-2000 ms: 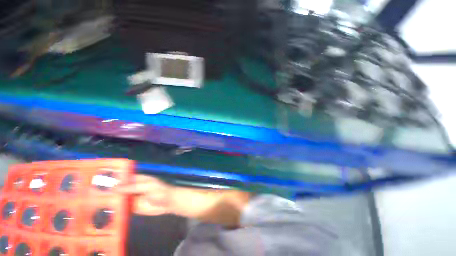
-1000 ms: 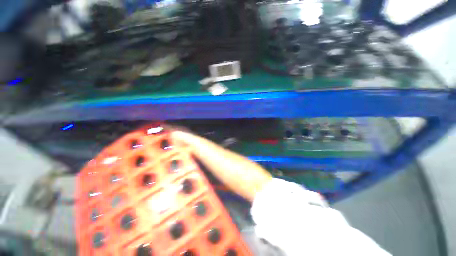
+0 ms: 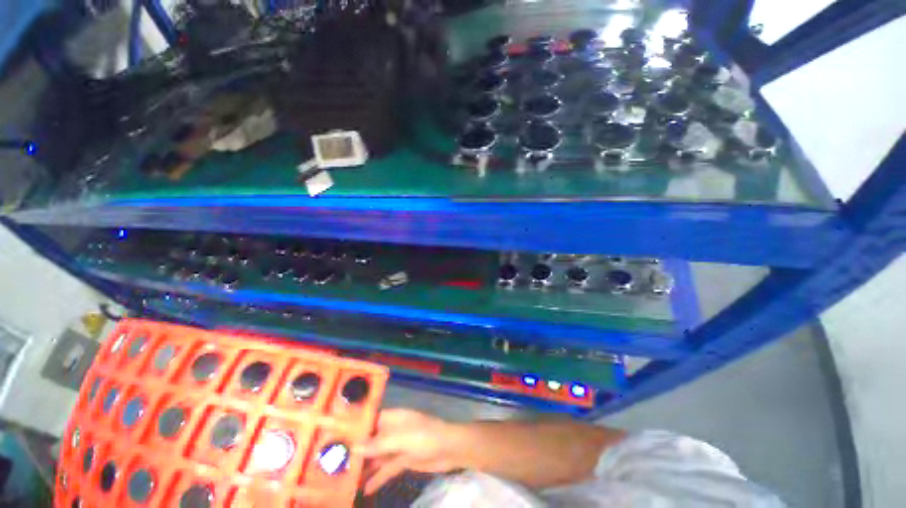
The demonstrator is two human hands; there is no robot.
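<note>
An orange-red compartment tray (image 3: 253, 407) fills the lower left of the head view, its lower part cut off by the picture's edge. Its square pockets hold round watch heads (image 3: 226, 431) with dark or shiny faces. My right hand (image 3: 412, 448) grips the tray's right edge, with its fingers at the rim and partly hidden under it. The forearm and a pale sleeve come in from the lower right. My left hand is not in view.
A blue rack (image 3: 477, 220) stands ahead with green shelves. Rows of watch heads (image 3: 541, 137) stand on its upper right. A white-framed display (image 3: 339, 149) and a paper slip (image 3: 318, 182) lie near the front edge. Blue lights glow on a low orange-red tray (image 3: 542, 387).
The tray now sits lower and further left in the picture, with its top edge turned closer to level. My right hand still grips its edge. The lower shelves show more fully and sharply.
</note>
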